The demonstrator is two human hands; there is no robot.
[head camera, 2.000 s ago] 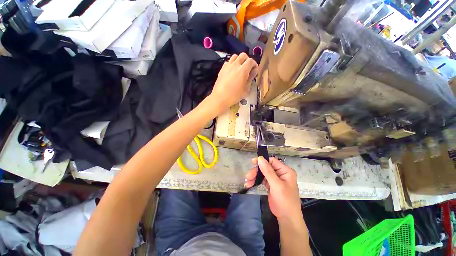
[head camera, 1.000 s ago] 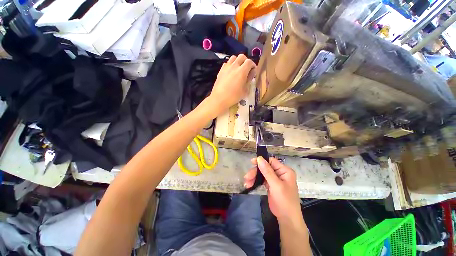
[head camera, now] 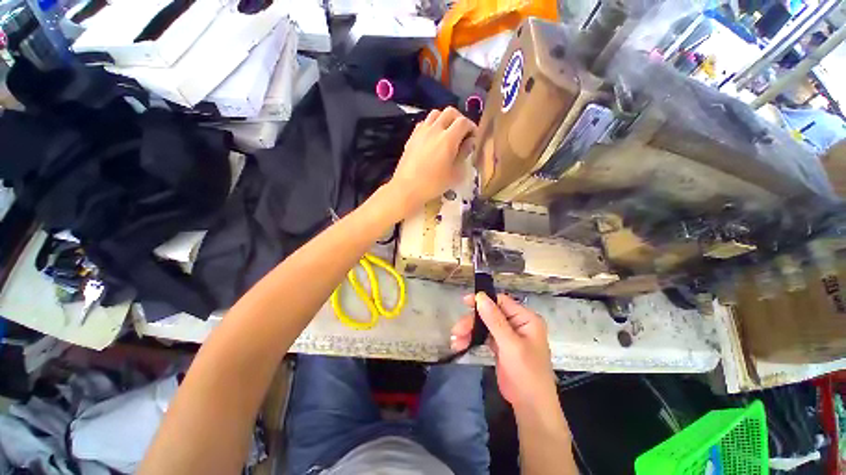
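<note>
My right hand (head camera: 508, 336) pinches a narrow black fabric strip (head camera: 482, 286) at the front edge of the machine bed (head camera: 432, 243). The strip runs up into a small shiny metal folder (head camera: 478, 255), and its loose end hangs over the table edge. My left hand (head camera: 434, 153) rests behind the needle area, beside the head of the sewing machine (head camera: 533, 107). Its fingertips are bent down and partly hidden, so what they hold cannot be seen. Thin black tape (head camera: 373, 148) lies in loops left of that hand.
Yellow-handled scissors (head camera: 369, 292) lie left of the bed, blades partly under my left forearm. Black fabric (head camera: 111, 176) is heaped at left, with white boxes (head camera: 185, 56) behind. An orange bag (head camera: 464, 28) is behind the machine. A green basket (head camera: 710, 445) stands lower right.
The view has shifted slightly. Both hands keep nearly the same place. The strip's tail now hangs a little further left over the table edge.
</note>
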